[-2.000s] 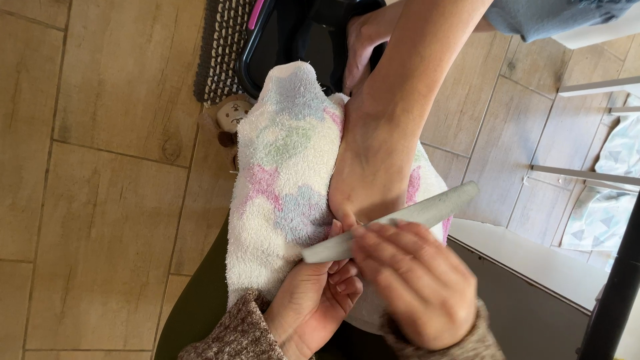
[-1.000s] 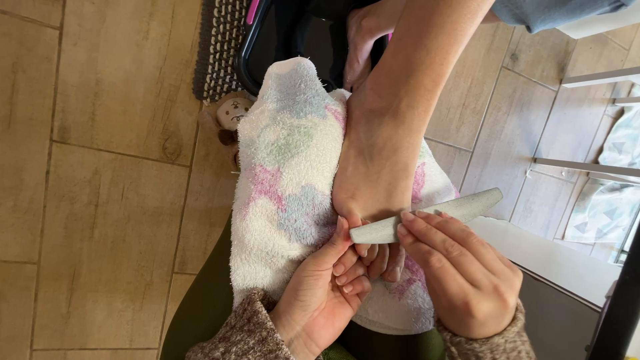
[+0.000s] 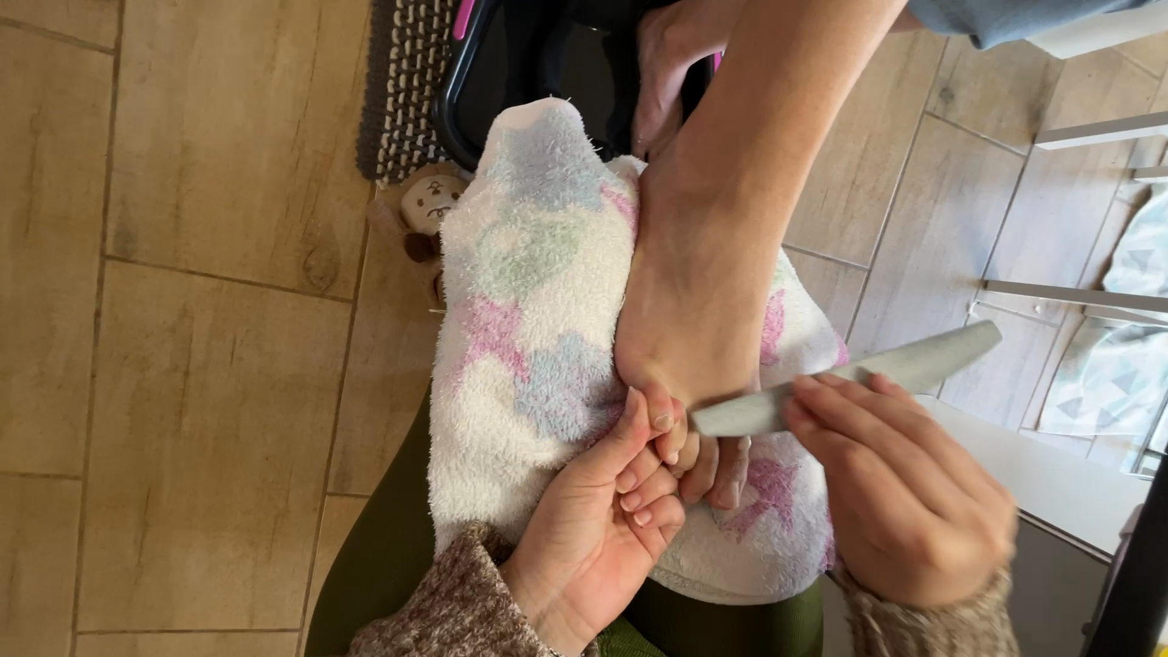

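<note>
Another person's bare foot (image 3: 698, 301) rests on a white terry towel (image 3: 520, 274) with pink, blue and green patches, which lies over my green-clad legs. My left hand (image 3: 607, 520), palm up, pinches the little toe (image 3: 663, 415) between thumb and fingers. In my right hand (image 3: 903, 484) is a long grey nail file (image 3: 867, 374), held from above between thumb and fingers. Its left end lies over the foot just above the middle toes, close to my left fingertips. Whether the file touches the skin cannot be told. The thumb of my right hand is hidden.
Beyond the towel stands a black plastic basin (image 3: 566, 91) with pink handles, beside the person's other foot (image 3: 662, 82). A woven mat (image 3: 401, 91) and a plush toy (image 3: 431, 203) lie to its left. White rails (image 3: 1077, 297) and a white surface (image 3: 1031, 474) are at right.
The file first lay across the toes at my left fingertips; my right hand has since moved right, and the file's tip now sits off the little toe. My left hand stays at the toes.
</note>
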